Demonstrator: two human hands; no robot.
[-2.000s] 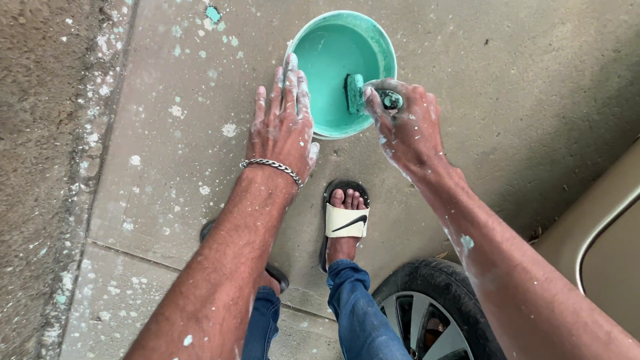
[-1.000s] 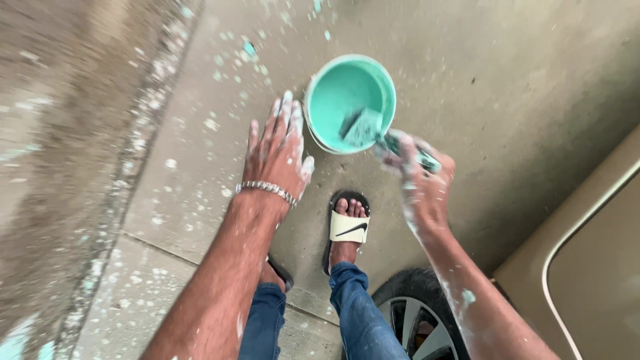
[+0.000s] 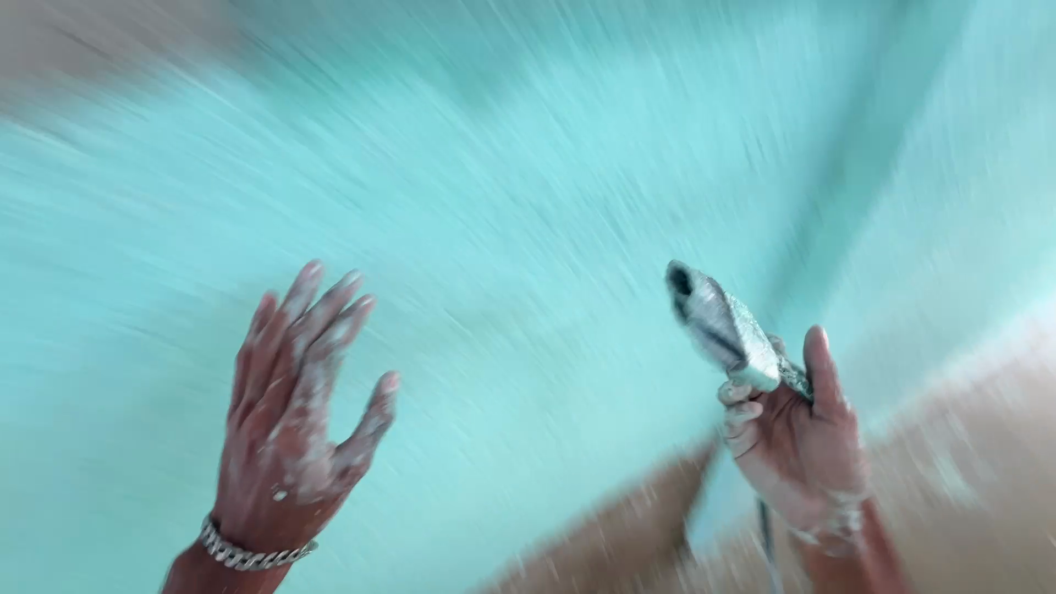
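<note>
My left hand [image 3: 301, 412], spotted with pale paint and wearing a silver chain bracelet [image 3: 252, 554], is spread and holds nothing. At the right, my right hand [image 3: 796, 445] is curled palm-up around the handle of a paintbrush [image 3: 726, 330]. The brush head points up and to the left, its bristles coated in pale green paint. Behind both hands spreads a turquoise painted wall [image 3: 495, 247], blurred by motion. Whether the bristles touch it, I cannot tell.
A darker turquoise band, perhaps a corner or shadow, runs slantwise at the upper right. Blurred brown ground [image 3: 982, 462] lies at the lower right, and a thin dark cord-like thing [image 3: 766, 528] hangs beside my right wrist. A grey-brown patch shows at the upper left.
The view has swung from the paint bucket, my feet and the car wheel to the turquoise surface. The brush, earlier in the bucket, is out of it in my right hand.
</note>
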